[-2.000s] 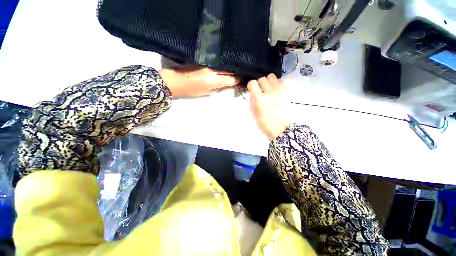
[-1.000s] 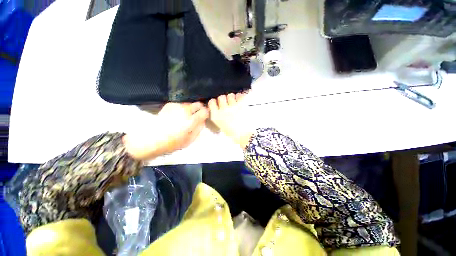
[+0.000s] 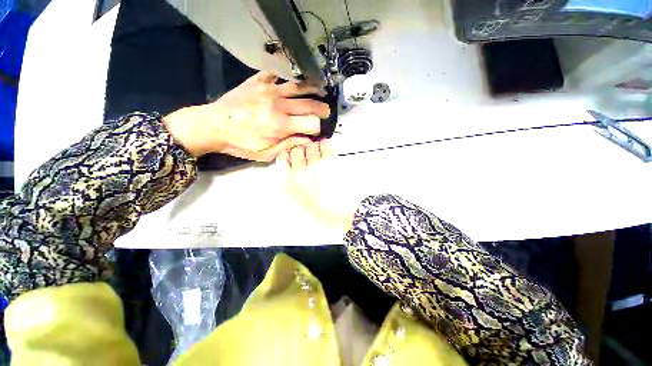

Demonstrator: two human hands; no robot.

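Note:
The black mesh panel (image 3: 154, 61) lies on the machine bed at the upper left, its right edge by the needle area. My left hand (image 3: 257, 118) lies over the panel with its fingers on the edge, just in front of the presser foot (image 3: 330, 77). My right hand (image 3: 311, 179) is overexposed; its fingertips are at the panel's near edge, touching or beside my left hand. The edge under the fingers is hidden. The camouflage strip (image 3: 213, 68) shows only faintly behind my left hand.
The machine head (image 3: 214, 21) hangs above the work. A white round knob (image 3: 357, 87) is right of the needle. A flat black rectangle (image 3: 522, 66), the control panel (image 3: 550, 20) and thread snips (image 3: 620, 136) are on the right. A clear plastic bag (image 3: 187, 289) is below the table.
My left hand has moved up and right, from the panel's near edge onto the panel beside the needle. My right hand stays near the edge, slightly lower. The view has shifted.

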